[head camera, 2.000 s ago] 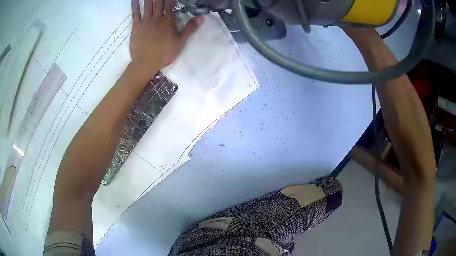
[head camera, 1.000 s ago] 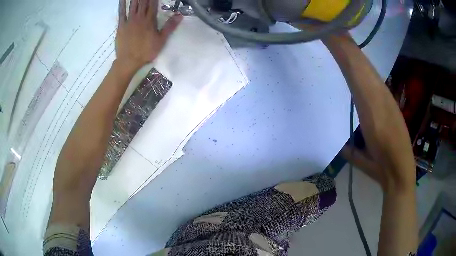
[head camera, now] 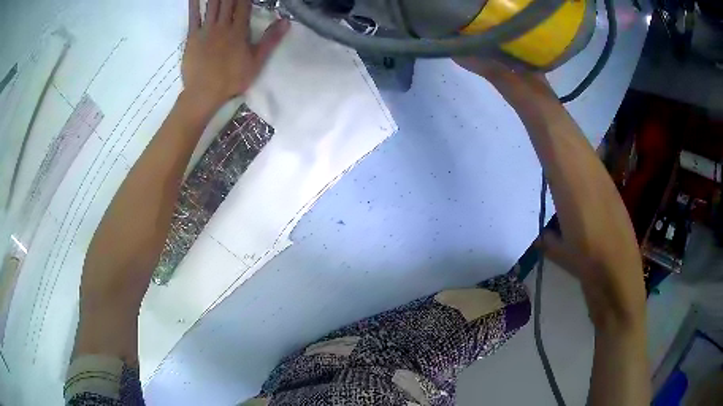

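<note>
My left hand lies on the white fabric lay at the upper left, its fingertips cut off by the top edge. My right hand is at the cutting machine, under the yellow-banded motor; its fingers are mostly hidden. The machine's dark base plate is beside the lay's cut right edge, its far parts out of view. A shiny dark cutting weight lies on the lay beside my left forearm. Thin pattern lines run along the lay.
A thick grey cable loops across the machine. A thin cord hangs by my right forearm. A pinkish strip lies far left. The speckled table ends near my patterned clothing. Dark red items are at right.
The machine and my right hand have moved left across the view, the motor now more tilted. The view has shifted slightly. My left hand stays flat on the lay.
</note>
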